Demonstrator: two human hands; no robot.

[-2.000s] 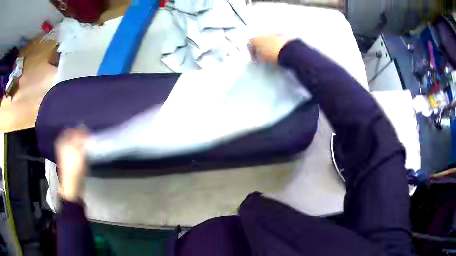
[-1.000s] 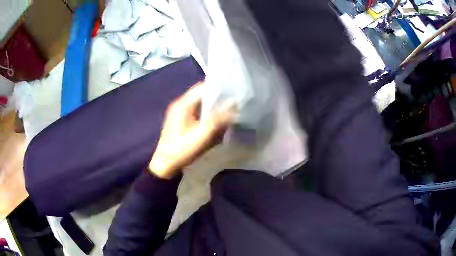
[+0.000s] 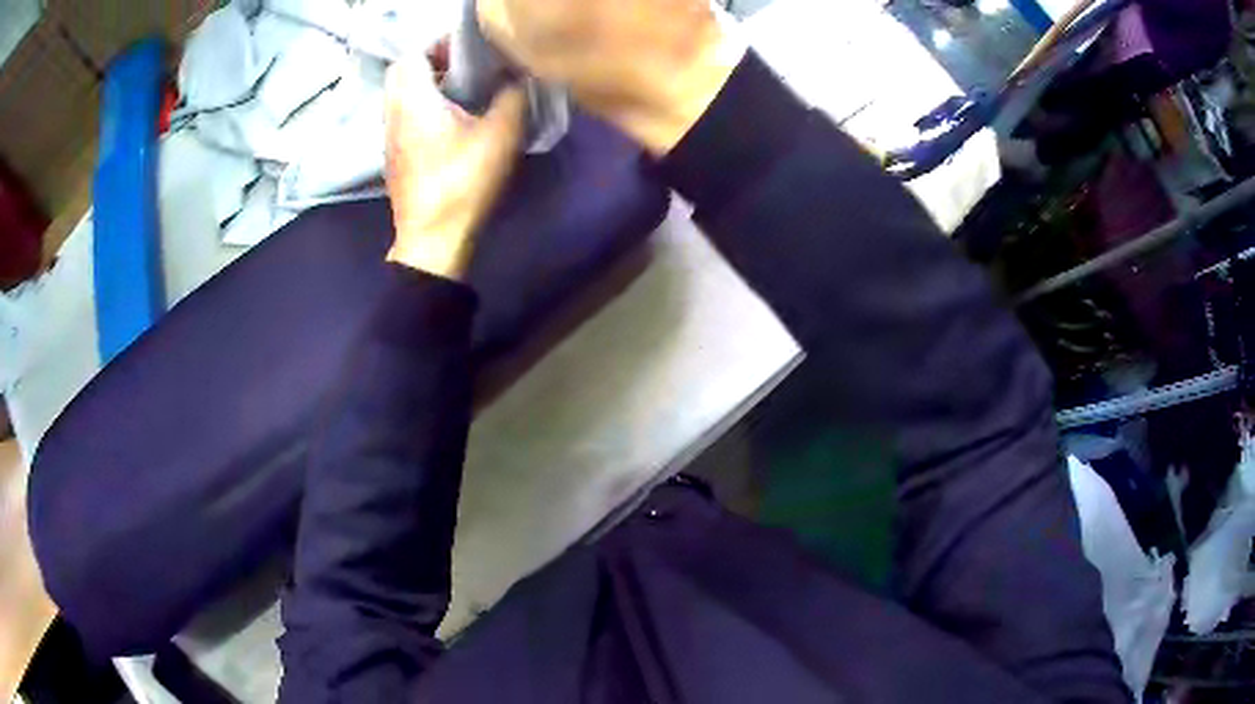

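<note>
My left hand (image 3: 447, 172) is near the top edge, above the dark padded form (image 3: 207, 399), with its fingers closed on a small bunched part of a grey-white garment (image 3: 475, 69). My right hand (image 3: 613, 55) is beside it, blurred and partly cut off by the top edge, holding the same garment; its fingertips are hard to see. A pale bit of cloth hangs under the right hand. The form lies diagonally on the off-white table cover (image 3: 606, 413), and my left sleeve crosses over it.
A crumpled pale garment pile (image 3: 310, 103) lies behind the form. A blue bar (image 3: 127, 206) stands at the far left. A cluttered bench and cables are at upper right. A metal rail (image 3: 1156, 399) and white cloth (image 3: 1122, 550) are at right, above the floor.
The light garment has come off the form and is now bunched between my hands at the top. Both hands have moved up and together. The view has turned, tilting the form.
</note>
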